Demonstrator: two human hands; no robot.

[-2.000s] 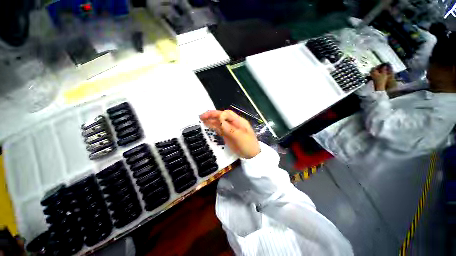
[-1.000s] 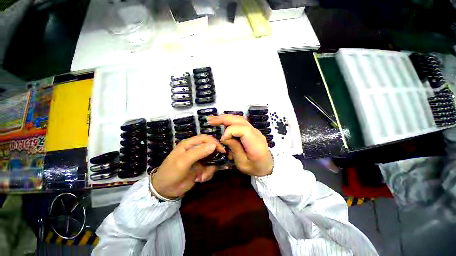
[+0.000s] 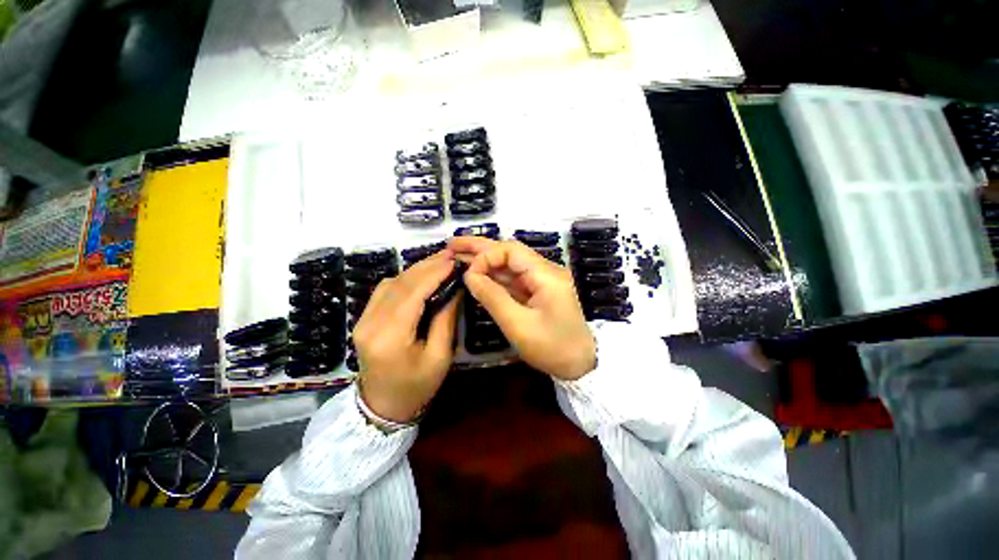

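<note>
My left hand point(image 3: 403, 337) holds a glossy black housing point(image 3: 443, 298), tilted, between thumb and fingers. My right hand point(image 3: 532, 306) meets it, fingertips at the housing's upper end; whether they pinch a small part is hidden. Both hands are above the front of a white tray point(image 3: 263, 186). Columns of black housings point(image 3: 316, 312) stand along its front, partly covered by my hands. A silver-marked column point(image 3: 418, 186) and a black column point(image 3: 471, 173) stand behind. Tiny black parts point(image 3: 649, 268) lie loose at the tray's right end.
A thin metallic sliver point(image 3: 745, 228) lies on the black surface right of the tray. Further right is another white slotted tray point(image 3: 893, 197). Left are a yellow sheet point(image 3: 181, 241) and a colourful printed sheet point(image 3: 66, 295). A clear round container point(image 3: 301, 27) and yellow strip point(image 3: 598, 27) are behind.
The view has swung left and down since the earliest frame, where only my right hand showed, near the tiny parts. Since one second ago, the held housing has tilted more upright in my left hand.
</note>
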